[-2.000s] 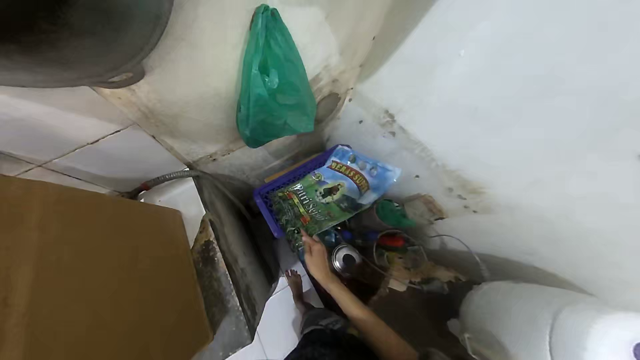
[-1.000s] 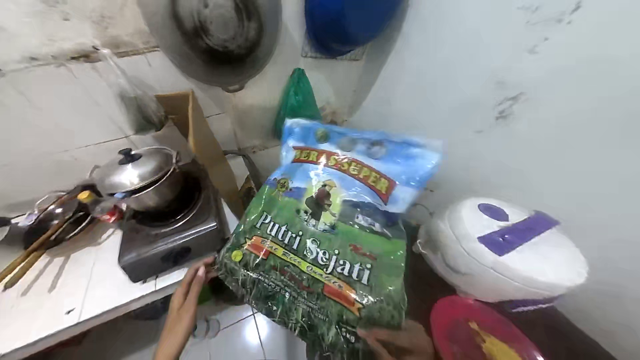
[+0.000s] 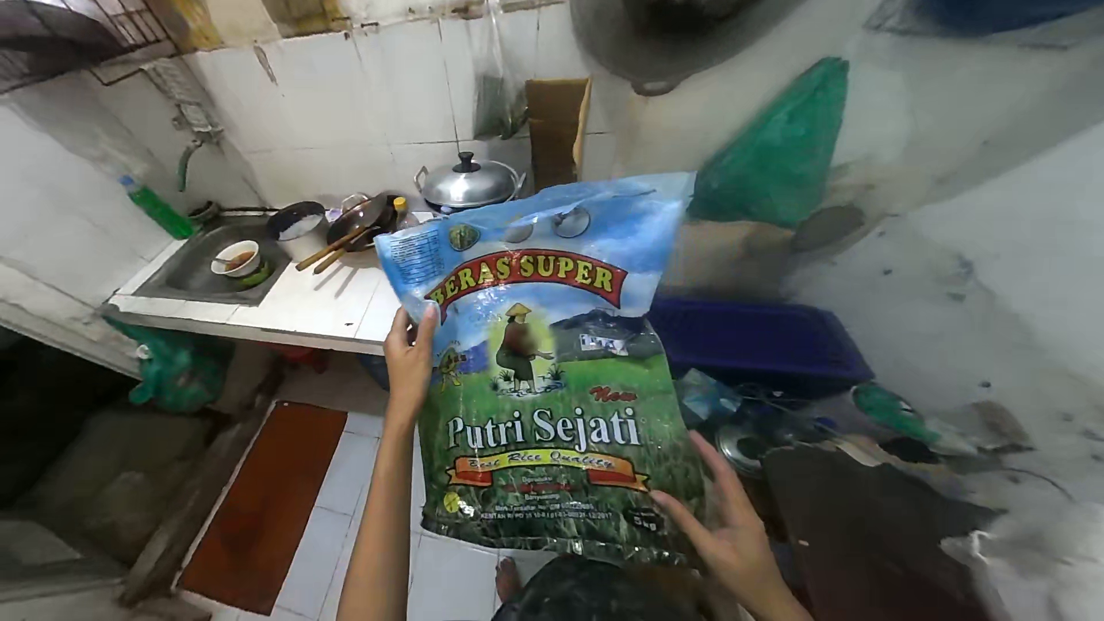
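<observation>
A large green and blue plastic rice bag (image 3: pixel 552 379) is held up in front of me, its printed face toward the camera. My left hand (image 3: pixel 410 354) grips its left edge, a little above the middle. Lower down, my right hand (image 3: pixel 720 517) holds the right edge near the bottom corner, with the thumb on the front face. The bag's top is creased and leans to the right. A dark rounded thing, which I cannot identify, shows just below the bag.
At the left, a tiled counter (image 3: pixel 332 297) has a sink (image 3: pixel 203 280) with a bowl, pans and a lidded pot (image 3: pixel 467 183). A purple plastic basket (image 3: pixel 759 341) stands behind the bag at right. A green plastic bag (image 3: pixel 780 151) hangs on the wall; a reddish mat (image 3: pixel 263 509) lies on the floor.
The rice bag lay on the purple basket two seconds ago; it is now lifted in both hands. The view has swung toward the counter and sink. My left hand has moved up along the bag's edge.
</observation>
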